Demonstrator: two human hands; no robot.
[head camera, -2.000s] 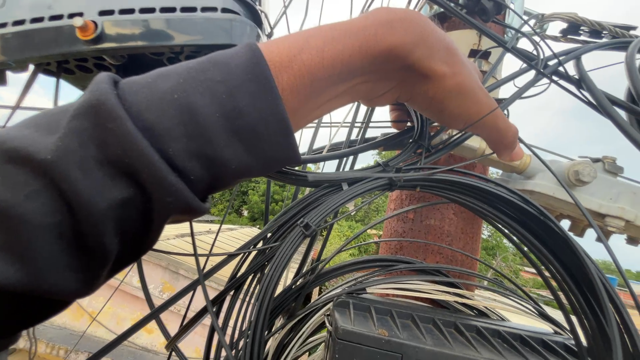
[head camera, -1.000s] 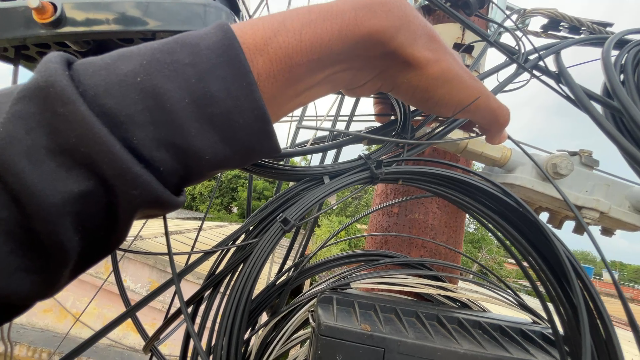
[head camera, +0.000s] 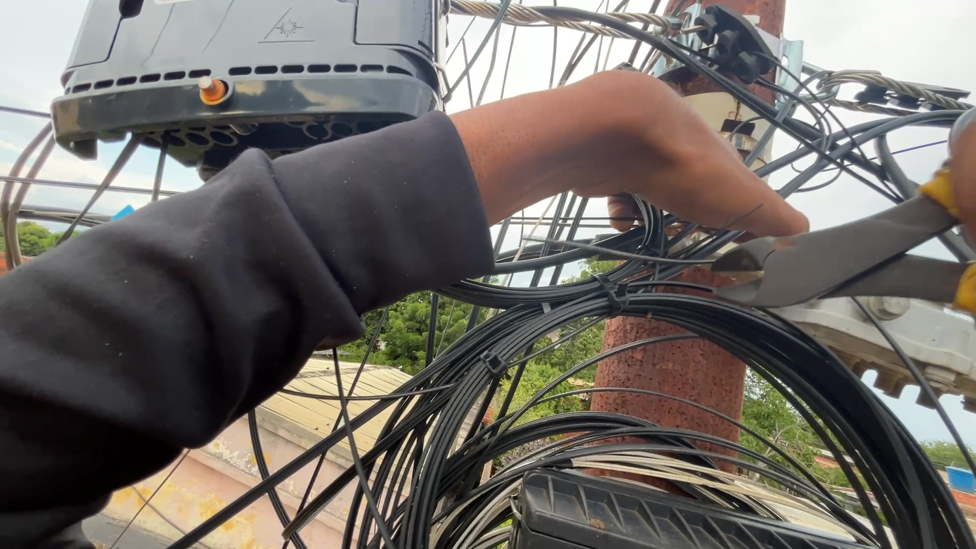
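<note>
My left hand (head camera: 648, 152), in a dark sleeve, reaches in from the left over the coiled black cables (head camera: 686, 305). Its fingers rest around the upper bundle, partly hidden behind the hand and cables. At the right edge my right hand (head camera: 962, 183) is mostly cut off by the frame, around the yellow-gripped handles of diagonal cutting pliers (head camera: 823, 263). The jaws of the pliers are apart, just below my left fingertips and above the coil. A black cable tie (head camera: 610, 293) binds the top of the coil; another tie (head camera: 494, 363) sits lower left.
A rusty pole (head camera: 663, 374) stands behind the coil. A dark grey terminal box (head camera: 252, 61) hangs at upper left, a black ribbed enclosure (head camera: 610, 511) sits at the bottom, and a grey metal fitting (head camera: 892, 328) is at right. Twisted steel strand (head camera: 892, 82) and loose cables cross above.
The pliers and my right hand have come into view from the right. My left hand stays at the cable bundle. The view has shifted.
</note>
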